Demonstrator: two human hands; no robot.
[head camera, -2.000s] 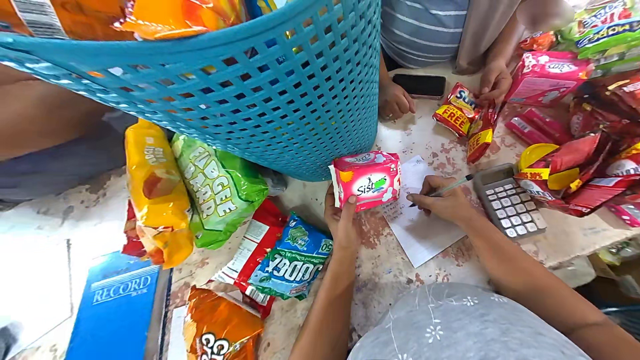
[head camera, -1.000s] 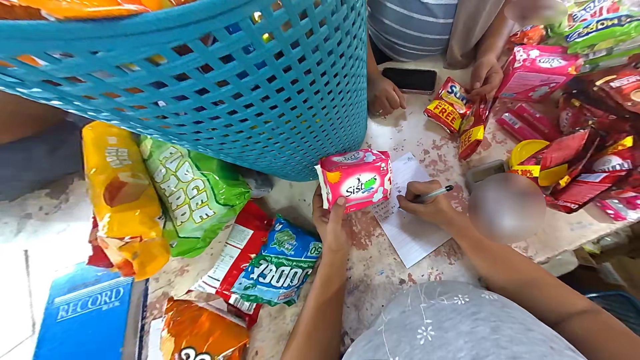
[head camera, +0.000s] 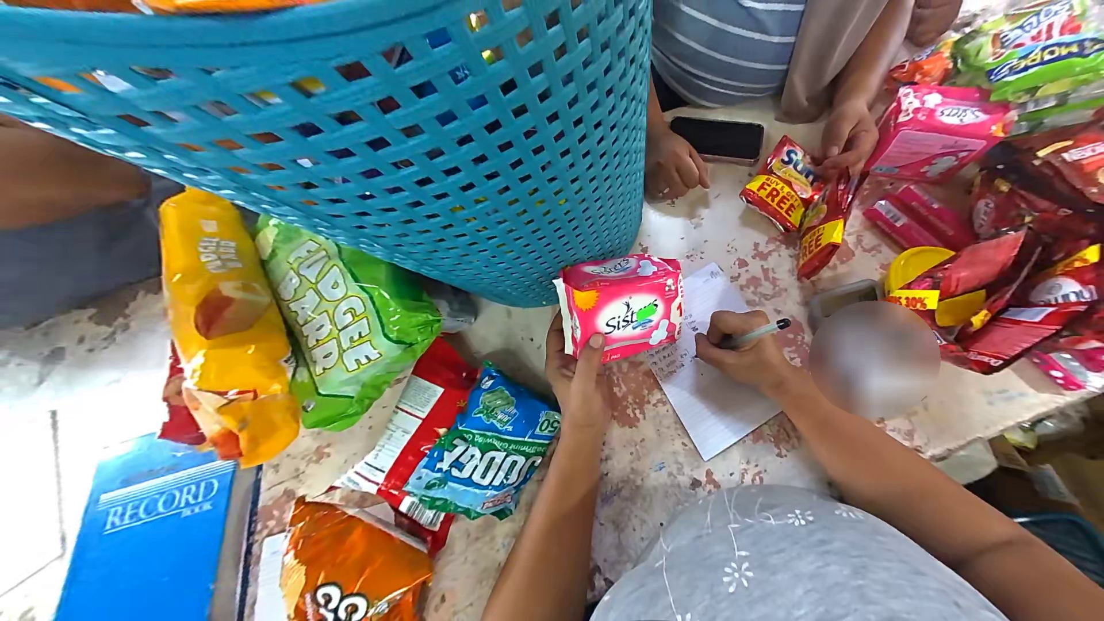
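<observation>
Near the middle, my left hand (head camera: 580, 375) grips a pink pack of sanitary pads (head camera: 623, 310) by its lower left side, thumb on the front. My right hand (head camera: 746, 352) holds a pen (head camera: 759, 332), its tip side down at a sheet of lined paper (head camera: 720, 414) that bears handwriting. The pack overlaps the paper's left edge. A calculator (head camera: 841, 300) lies right of my right hand, mostly hidden by a blurred patch. Left of my left forearm lie a blue candy bag (head camera: 487, 444) and a red packet (head camera: 414, 414).
A turquoise plastic basket (head camera: 517, 172) fills the upper left. Yellow (head camera: 228, 319) and green snack bags (head camera: 345, 319), an orange bag (head camera: 354, 561) and a blue record book (head camera: 147, 535) lie left. Across the table, another person's hands are near a phone (head camera: 718, 140) and red sachets (head camera: 780, 185); more packs are piled right.
The pack stays in my left hand and the pen in my right over the paper. A blurred patch now covers much of the calculator, which showed plainly two seconds ago. The view has shifted slightly.
</observation>
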